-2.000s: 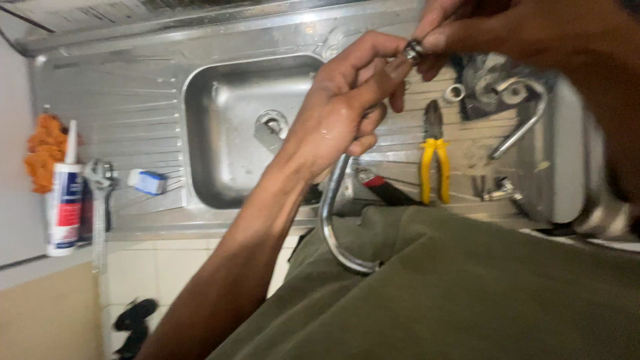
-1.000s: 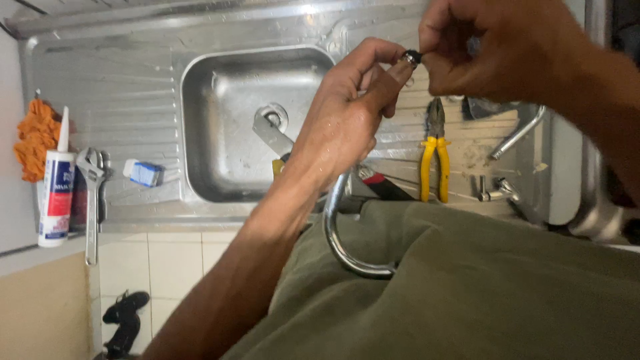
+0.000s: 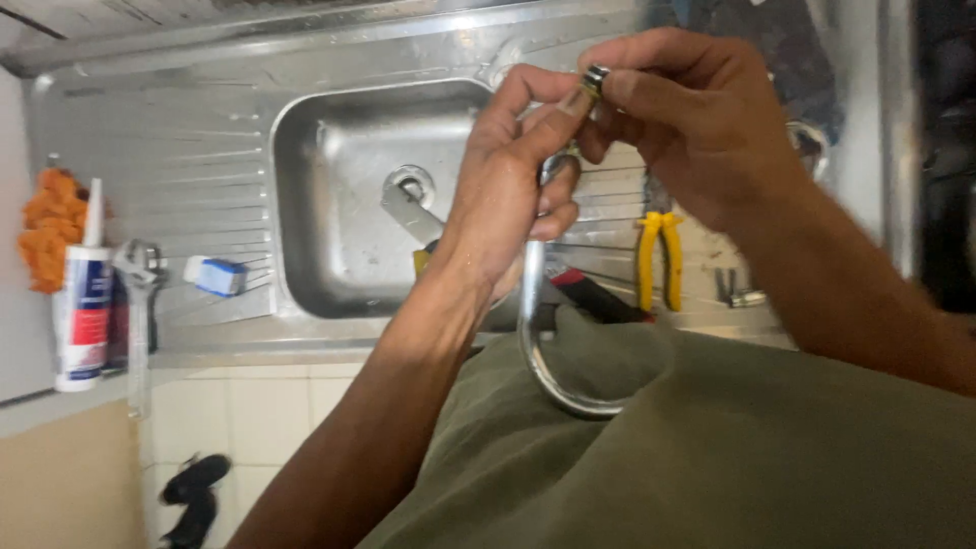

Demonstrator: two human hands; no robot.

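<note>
My left hand (image 3: 526, 160) grips a small metal fitting (image 3: 595, 78) between thumb and forefinger, at the upper end of a curved chrome spout (image 3: 534, 328). Its lower fingers curl round the spout, which bends down against the green shirt. My right hand (image 3: 686, 107) pinches the same fitting from the right. Fingers hide much of the fitting, so its exact kind cannot be told. Right of the spout, yellow-handled pliers (image 3: 659, 259) and a tool with a red and black handle (image 3: 595, 293) lie on the ribbed drainboard.
A steel sink basin (image 3: 366, 282) holds a scraper-like blade (image 3: 412, 213). At the left are an orange cloth (image 3: 53, 229), a sealant cartridge (image 3: 84, 320), an adjustable wrench (image 3: 139, 305) and a blue-and-white packet (image 3: 217, 276). Small metal fittings (image 3: 740, 296) lie right of the pliers.
One second ago my right hand was raised slightly off the fitting, its fingertips pinched near it; now its thumb and fingers close on the fitting. My left hand keeps its hold.
</note>
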